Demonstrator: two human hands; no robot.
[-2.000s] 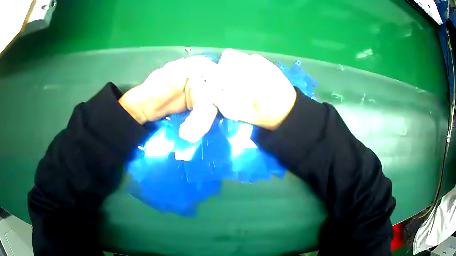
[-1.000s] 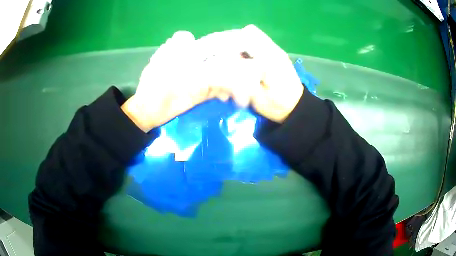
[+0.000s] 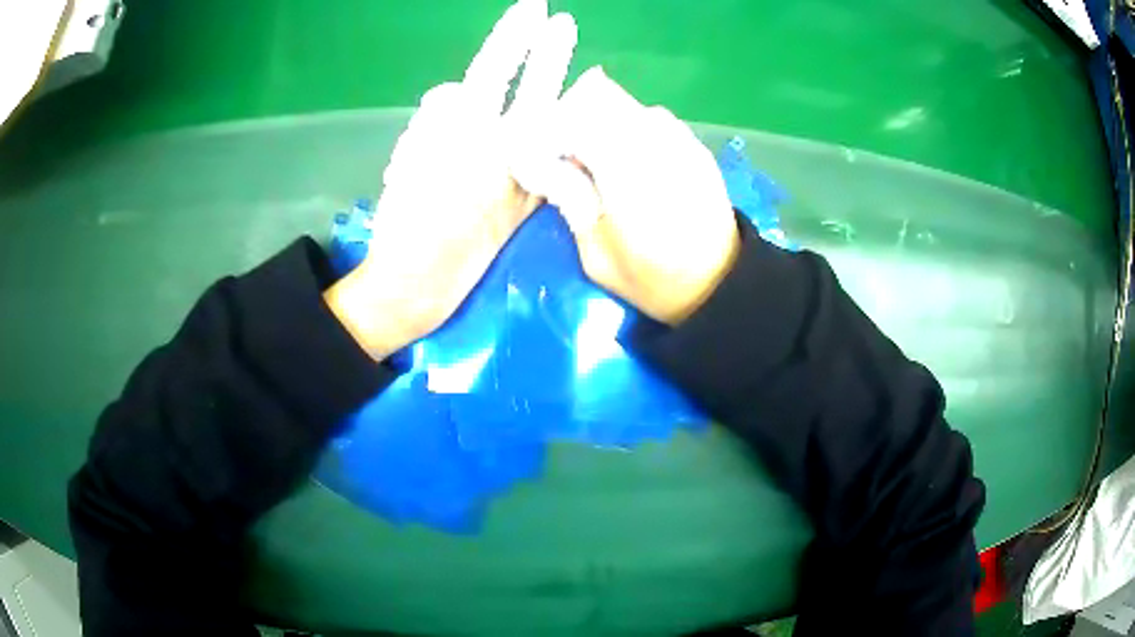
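A loose pile of shiny blue film pieces (image 3: pixel 498 386) lies on the grey-green mat (image 3: pixel 672 535), with white glare on it. My left hand (image 3: pixel 448 212) is above the upper left of the pile, two fingers stretched up and away from me. My right hand (image 3: pixel 653 193) touches it from the right, its fingers curled at the left hand's fingers. Both hands are overexposed to white, so finger covers and anything small between the fingers cannot be made out. Part of the pile is hidden under the hands.
The glossy green bench surface (image 3: pixel 809 75) lies beyond the mat. A white plate with a metal bracket (image 3: pixel 90 35) is at the top left. A red object (image 3: pixel 990 581) and white cloth (image 3: pixel 1089 560) are at the lower right. Cables run along the right edge.
The hands were joined closely over the pile. Now my left hand's fingers are extended upward, and my right hand has closed around their base. Blue film at the left is uncovered.
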